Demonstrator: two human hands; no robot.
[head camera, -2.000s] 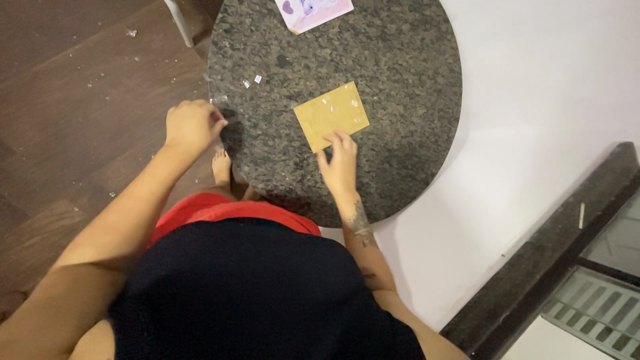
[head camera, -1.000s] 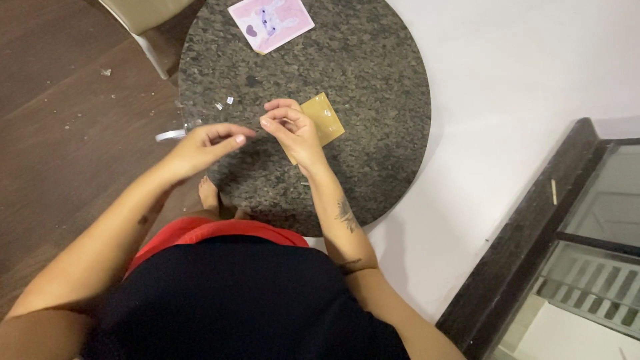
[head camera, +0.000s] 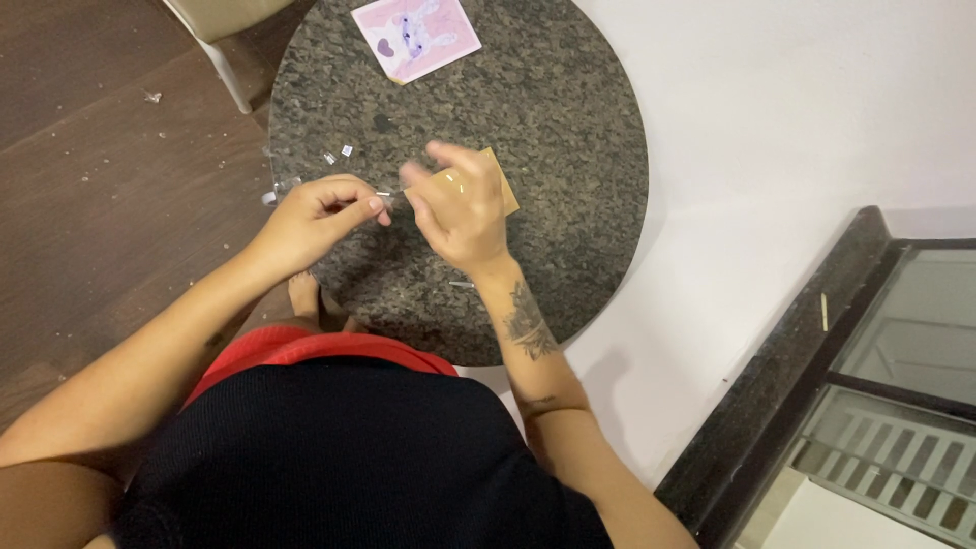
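My left hand (head camera: 324, 217) pinches a small clear piece (head camera: 383, 195), perhaps plastic, between thumb and index finger above the round granite table (head camera: 564, 99). Just right of it, my right hand (head camera: 461, 202) is blurred, its fingers spread, and nothing shows between them. Beneath the right hand lies a yellow-gold card or envelope (head camera: 499, 183), partly covered, with small whitish bits on it. Small clear and white pieces (head camera: 338, 155) rest on the table beyond my left hand. A thin metallic-looking stick (head camera: 461, 284) lies beside my right wrist.
A pink card with an animal drawing (head camera: 419, 38) lies at the table's far side. A chair (head camera: 225, 72) stands at the upper left on the wooden floor (head camera: 114, 152), where small debris is scattered. A white wall (head camera: 724, 114) and a dark ledge (head camera: 778, 366) are to the right.
Two seconds ago my right hand touched the yellow card and my left was at the table's left edge; both have since come together. Over the last second the right hand's fingers have spread.
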